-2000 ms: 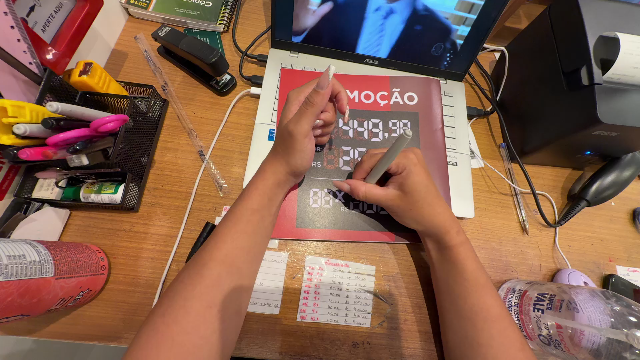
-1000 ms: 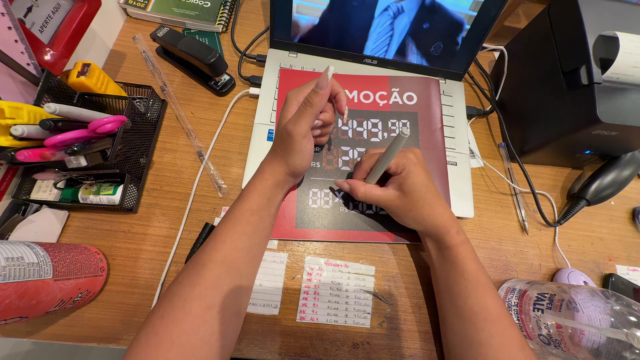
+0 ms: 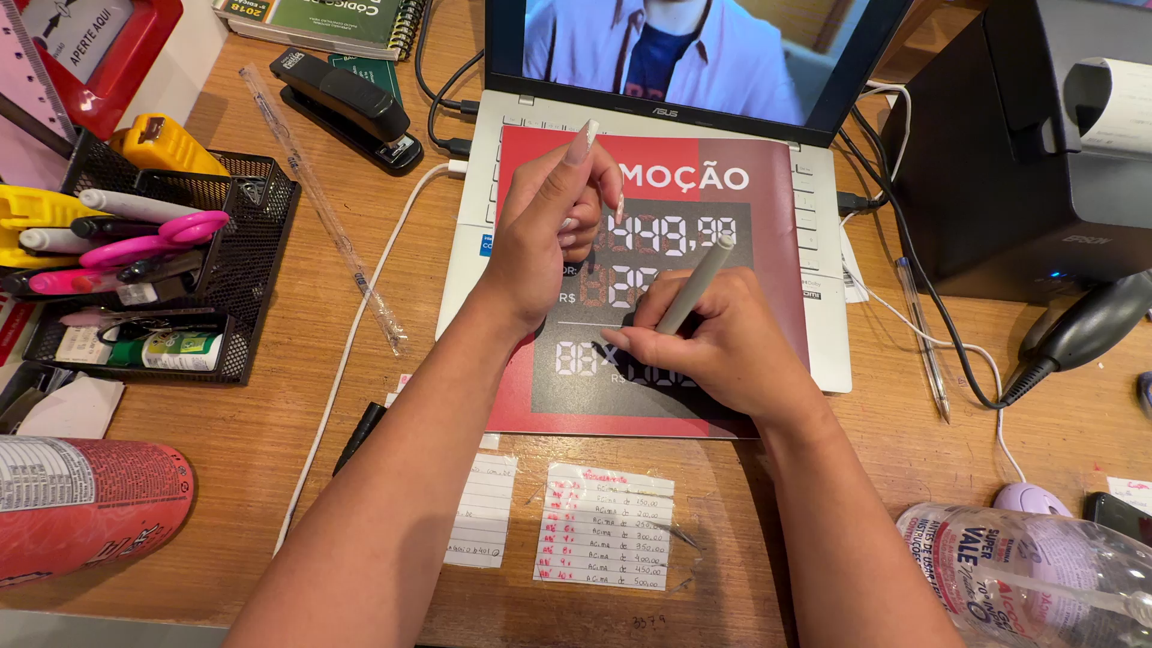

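A red and dark printed price sign [image 3: 774,270] lies over the keyboard of a silver ASUS laptop [image 3: 832,351]. My right hand [image 3: 702,333] holds a grey marker pen [image 3: 697,283], its upper end tilted up and to the right; the tip is hidden by my fingers near the sign's lower digits. My left hand [image 3: 562,207] rests on the upper left of the sign, fingers curled and thumb pointing up, with no object visible in it. White segment digits show in rows on the sign's dark panel.
A black mesh organizer [image 3: 261,225] with pens and pink scissors stands left, near a black stapler [image 3: 346,108] and a red can [image 3: 99,504]. Handwritten notes [image 3: 603,531] are taped below the sign. At right are a black Epson printer [image 3: 1017,171], cables, a pen [image 3: 922,342] and a clear plastic bottle [image 3: 1035,576].
The picture on the laptop screen has changed. On the sign, the last digits of the top row look more filled in white than two seconds ago. Both hands remain in nearly the same place.
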